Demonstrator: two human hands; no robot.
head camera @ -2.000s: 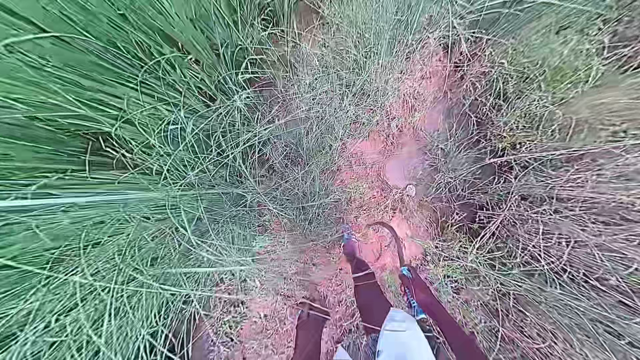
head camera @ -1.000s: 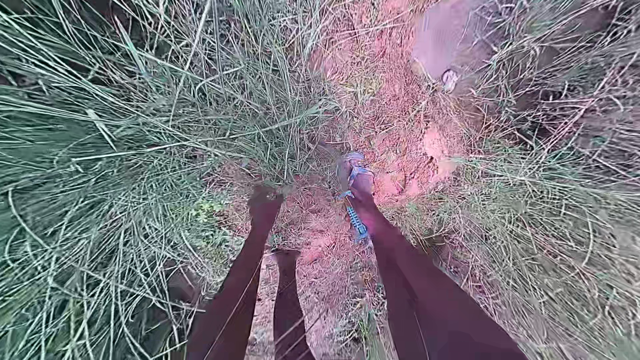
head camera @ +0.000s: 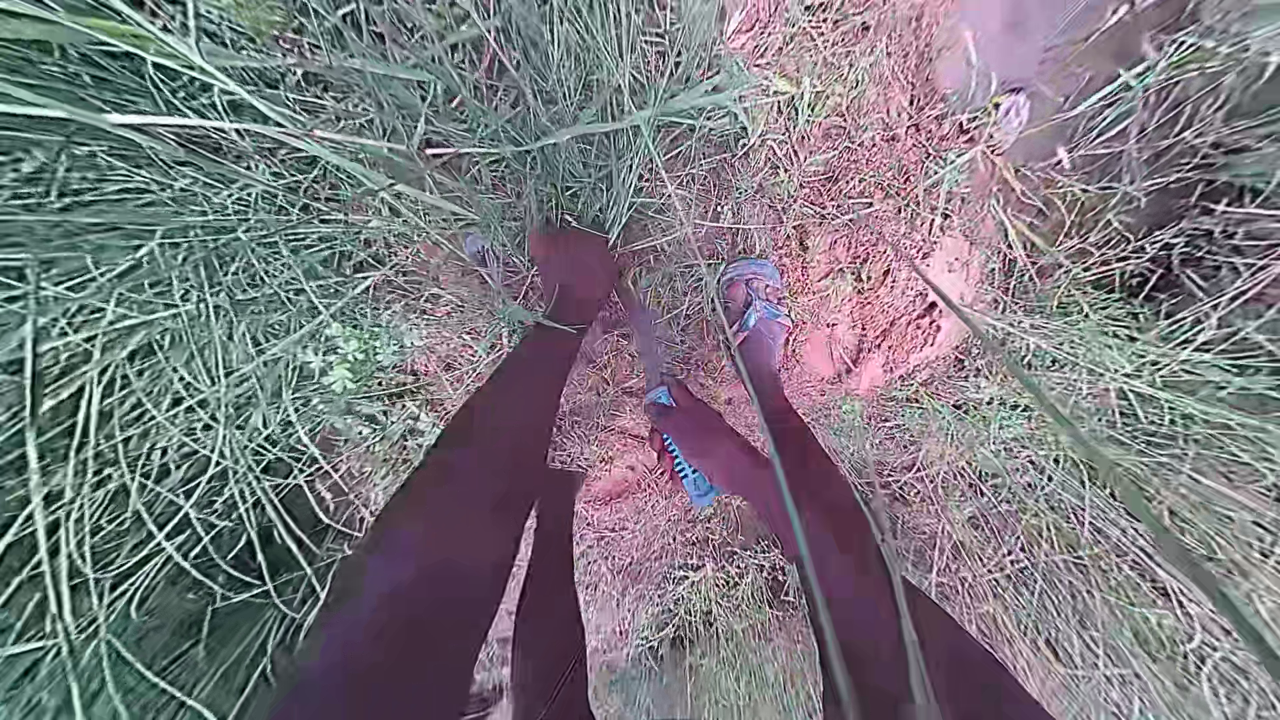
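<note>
My left hand (head camera: pixel 575 268) is low at the base of a clump of green grass (head camera: pixel 590 130), closed around its stems, with the fingertips mostly hidden. Just below and to the right, my right hand (head camera: pixel 705 440) holds a sickle by its blue-and-black handle (head camera: pixel 688 470). The blurred sickle blade (head camera: pixel 645 325) extends up from that hand toward the grass base beside my left hand; its tip cannot be made out. A sandalled foot (head camera: pixel 755 295) rests on the ground right of the blade.
Reddish bare soil (head camera: pixel 890 310) lies right of the foot. A grey, stone-like surface (head camera: pixel 1010 50) shows at the upper right. Long tangled grass (head camera: pixel 180 400) covers the left side, dry grass (head camera: pixel 1000 540) the lower right. A long stem (head camera: pixel 770 440) crosses in front of my right arm.
My left hand has moved up to the base of the grass clump. The sickle in my right hand has shifted from beside the foot toward my left hand. The view has come nearer the ground since the first frame.
</note>
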